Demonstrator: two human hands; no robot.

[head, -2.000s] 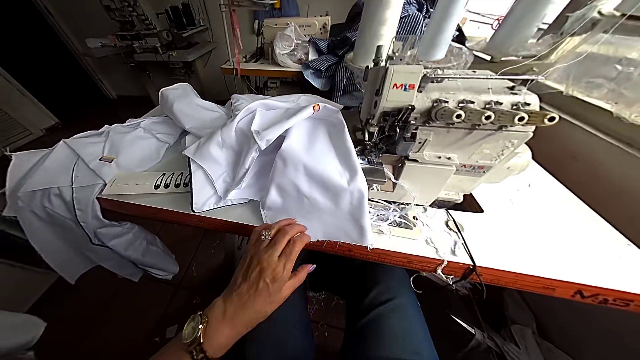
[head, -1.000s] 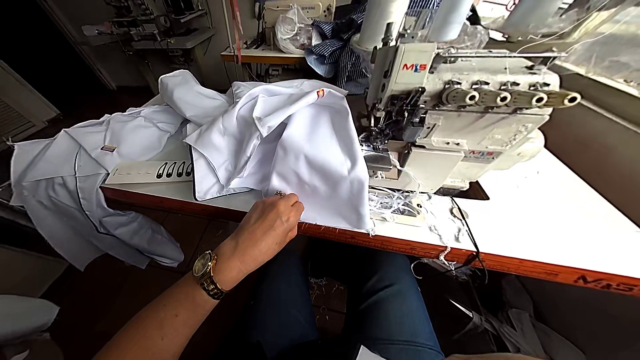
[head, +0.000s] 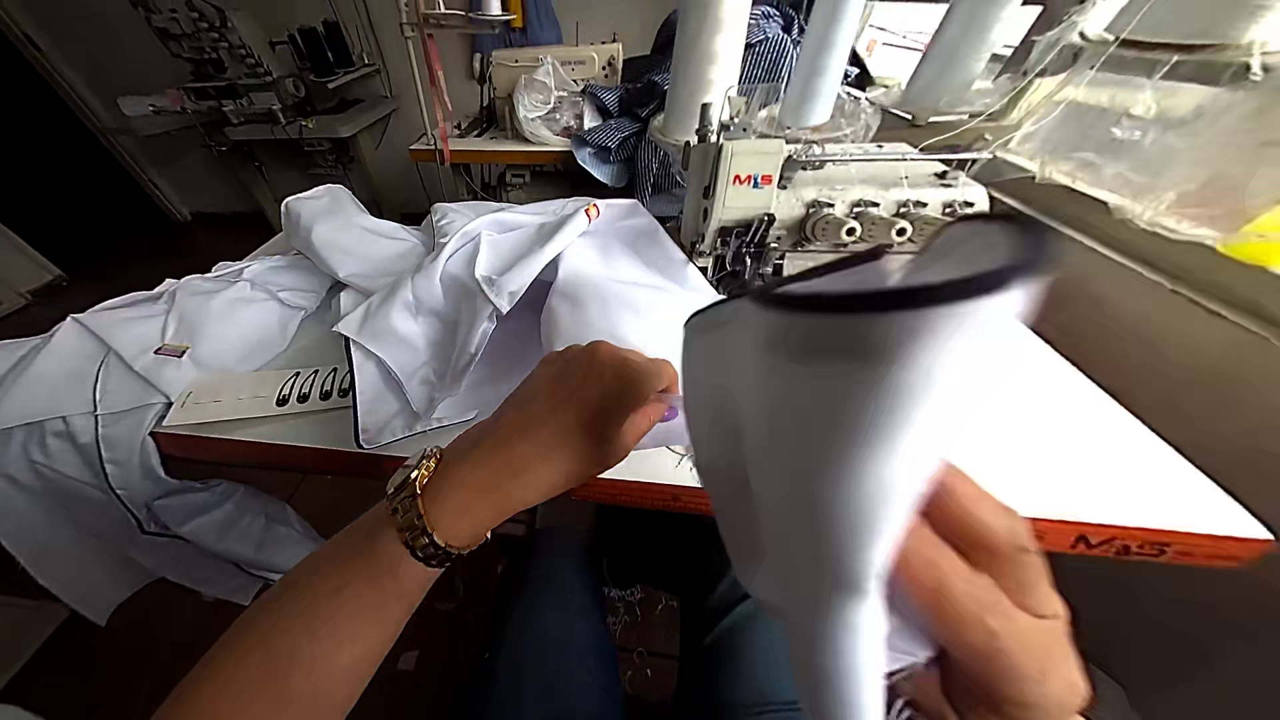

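Observation:
My left hand [head: 600,410], with a gold watch at the wrist, pinches the edge of the white garment [head: 620,290] that is spread over the table's front edge. At the lower right my right hand [head: 985,590] grips a white fabric piece with dark edging [head: 810,430]. That piece is raised in front of the overlock sewing machine [head: 745,210], blurred, and hides its lower part. More of the white cloth [head: 220,310] lies to the left and hangs off the table.
A white card with black clips [head: 250,395] lies near the table's left front. Large thread cones [head: 705,70] stand behind the machine. Farther back, another sewing machine [head: 550,70] and striped fabric [head: 660,100] sit on a second table.
My right hand, not visible in the earlier frames, has come in from the lower right with a dark-edged white piece. My left hand has moved right along the garment's front edge.

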